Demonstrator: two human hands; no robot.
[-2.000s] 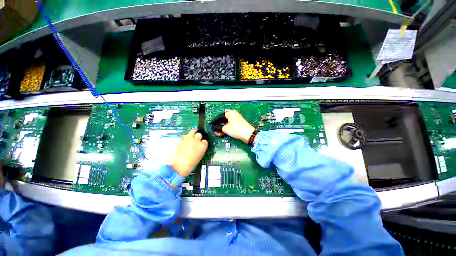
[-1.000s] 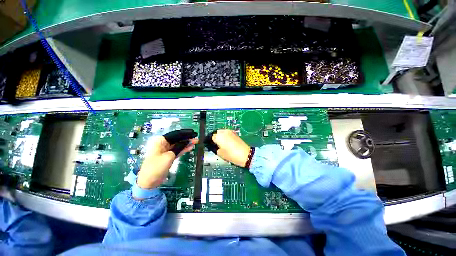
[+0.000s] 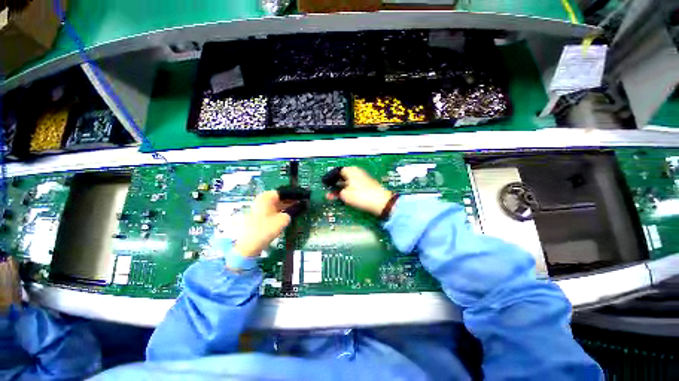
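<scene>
Two green circuit boards lie side by side in front of me, a left board (image 3: 167, 223) and a right board (image 3: 372, 245), with a dark narrow gap between them. My left hand (image 3: 264, 219), with black finger cots, is over the left board's right edge, fingertips at the gap. My right hand (image 3: 361, 190), also with black finger cots, is over the upper left part of the right board, thumb and fingertips close together. The black cots and small size hide whether either hand holds a component.
Behind the rail (image 3: 335, 145), a black bin tray (image 3: 195, 82) holds whitish, grey, yellow (image 3: 387, 111) and brownish-silver components. Open gaps in the conveyor show metal at left (image 3: 93, 223) and right (image 3: 588, 216). A blue coiled cord (image 3: 104, 82) hangs at left. Another person's blue sleeve (image 3: 45, 335) is at lower left.
Since one second ago, my right hand has moved up and slightly right over the right board. My left hand has moved right, its fingertips now reaching across the gap.
</scene>
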